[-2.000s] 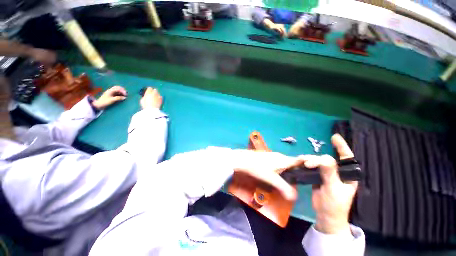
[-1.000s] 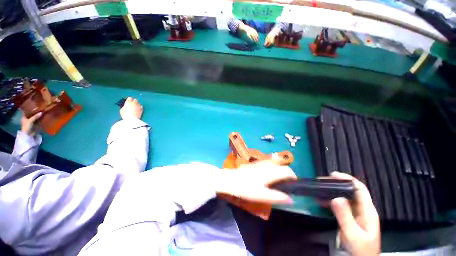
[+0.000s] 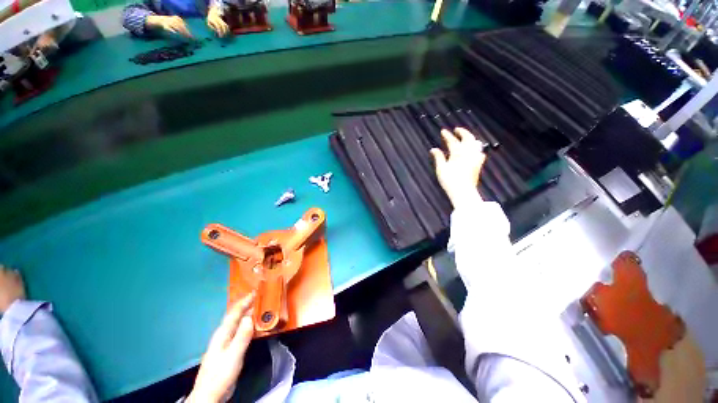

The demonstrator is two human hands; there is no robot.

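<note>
The orange-brown assembly fixture (image 3: 272,256) sits at the mat's front edge. Its three raised arms are empty and show holes at their ends. My left hand (image 3: 227,346) grips the front arm's left side at the fingertips. My right hand (image 3: 460,165) is over the black parts tray (image 3: 394,177), fingers apart, with nothing seen in it; whether it touches a leg is unclear. Black legs lie in the tray's grooves. A silver three-arm hub (image 3: 322,182) and another small silver piece (image 3: 286,197) lie on the mat behind the fixture.
A white-grey machine (image 3: 543,275) with an orange-brown lobed plate (image 3: 636,319) stands at right. More black trays (image 3: 543,75) lie behind. A neighbour's hand (image 3: 9,287) is at far left. Across the green conveyor (image 3: 197,118), a person's hands are near dark parts (image 3: 167,53).
The view has swung right. The black legs held between my hands are no longer in them. My right hand has moved over the tray; my left hand is now at the fixture's front arm.
</note>
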